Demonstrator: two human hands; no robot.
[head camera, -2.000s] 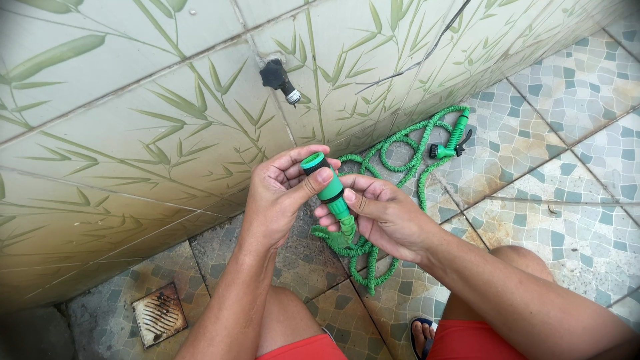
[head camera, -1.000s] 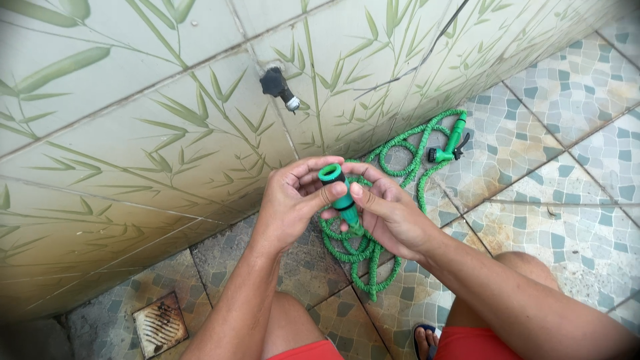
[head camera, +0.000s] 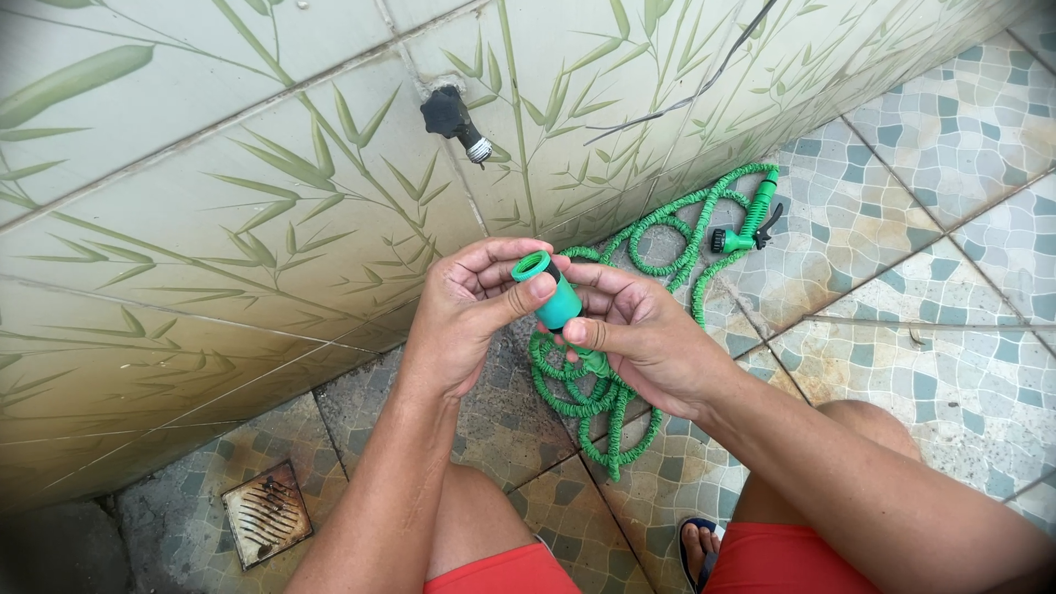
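Both hands hold a green and black plastic hose connector (head camera: 558, 304) at the end of a green expandable garden hose (head camera: 612, 406). My left hand (head camera: 478, 309) grips its upper part, thumb near the round open mouth, which faces up. My right hand (head camera: 639, 338) pinches the lower end, where the hose fabric starts. The rest of the hose lies in loops on the tiled floor beyond and below the hands. A green spray nozzle (head camera: 752, 223) with a black lever lies at its far side. Above the hands, a dark wall tap (head camera: 452, 117) has a pale threaded spout.
A wall of bamboo-patterned tiles (head camera: 272, 206) runs along the far side. A thin dark wire (head camera: 701, 89) hangs against it. A stained metal floor drain (head camera: 266, 513) is at the lower left. My knees and a sandalled foot (head camera: 700, 546) are at the bottom.
The connector has tipped in my hands, so its mouth shows more than it did two seconds ago. Both hands have kept hold of it. The hose and nozzle on the floor have stayed put.
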